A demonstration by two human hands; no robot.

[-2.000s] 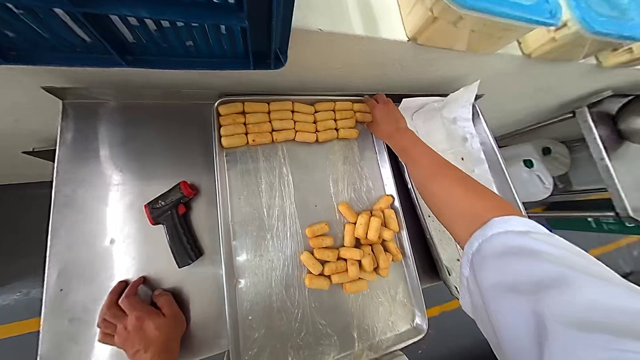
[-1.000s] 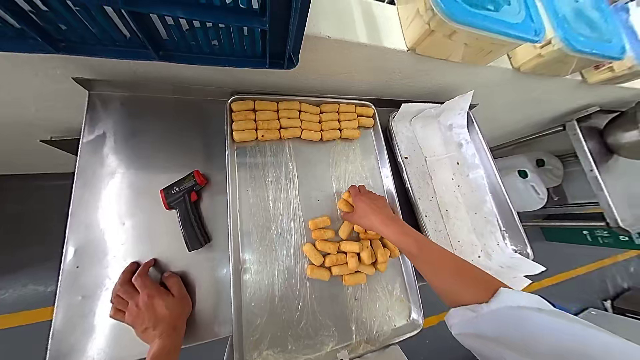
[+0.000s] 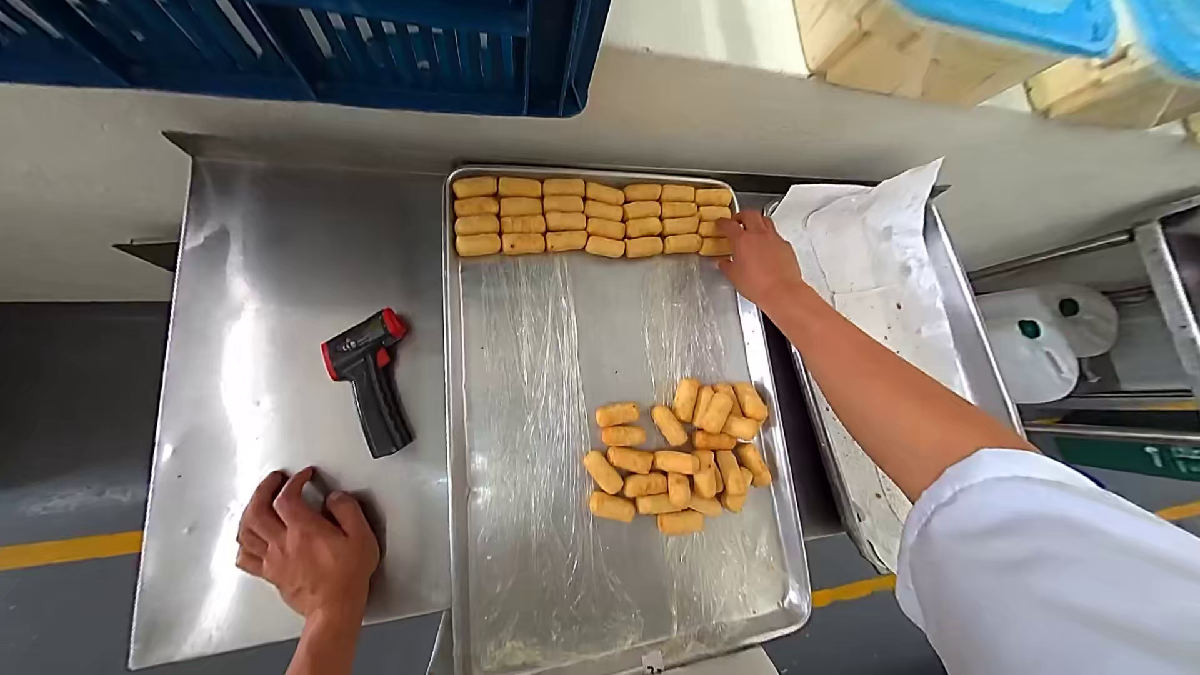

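Observation:
A metal sheet pan (image 3: pixel 609 319) lined with plastic film bears neat rows of golden-brown food rolls (image 3: pixel 565 221) along its far end. A loose pile of the same rolls (image 3: pixel 677 459) lies in its near right part. At the right end of the rows, my right hand (image 3: pixel 757 253) has its fingertips on a roll (image 3: pixel 715 246), which they partly cover. My left hand (image 3: pixel 314 544) rests on the steel table with fingers apart and holds nothing. Just beyond it lies a black and red infrared thermometer (image 3: pixel 372 380).
The steel table (image 3: pixel 281 309) supports the pan's left side. To the right is another tray (image 3: pixel 975 319) lined with white paper (image 3: pixel 867 262). A blue plastic crate (image 3: pixel 422 56) and blue-lidded containers (image 3: pixel 947 56) stand beyond. White jugs (image 3: pixel 1031 347) sit at the right.
My right hand has moved from the loose pile, where it was a second ago, up to the right end of the rows. Another roll now stands in the row there. My left hand stays on the table.

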